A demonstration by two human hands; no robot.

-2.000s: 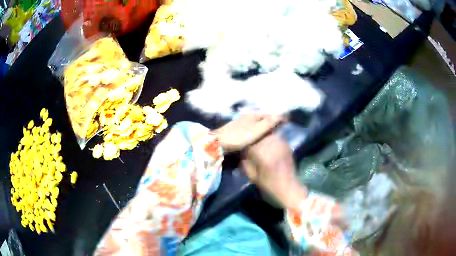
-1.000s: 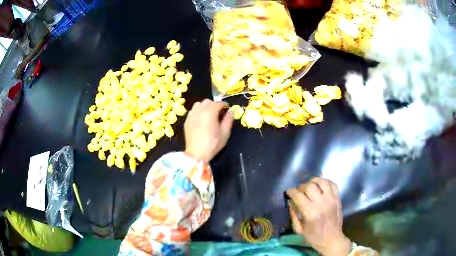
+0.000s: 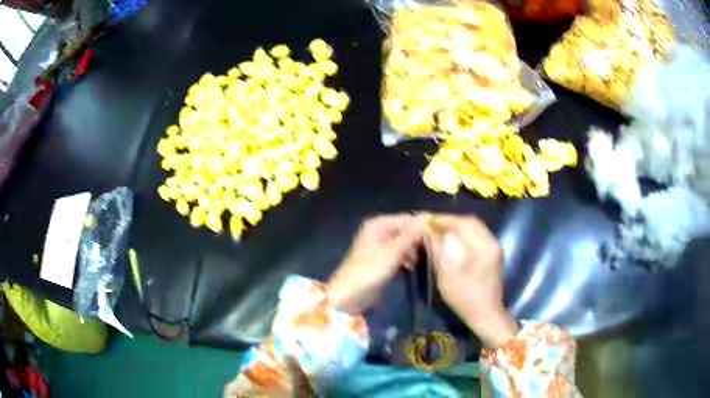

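Note:
My left hand (image 3: 381, 253) and my right hand (image 3: 469, 268) meet above the table in front of my lap. Their fingertips pinch a small yellow fabric piece (image 3: 433, 223), mostly hidden by the fingers. A thin shaft hangs below, between the hands; yellow-gold loops (image 3: 430, 350) lie at the table edge under it, and whether the two join is unclear. Loose flat yellow shells (image 3: 498, 167) spill from an open clear bag (image 3: 459, 70). Plump stuffed yellow pieces (image 3: 253, 140) lie in a wide pile at left.
White fibrefill (image 3: 662, 155) is heaped at right, beside a second bag of yellow pieces (image 3: 603, 54). A white paper slip (image 3: 65, 241), a crumpled clear bag (image 3: 105, 249) and a slim yellow-green stick (image 3: 135, 272) lie at left. A red bundle (image 3: 545, 8) shows at top.
My left hand has moved from beside the loose shells to my right hand, and a yellow piece is now between them. The view has shifted, so the table things appear further right.

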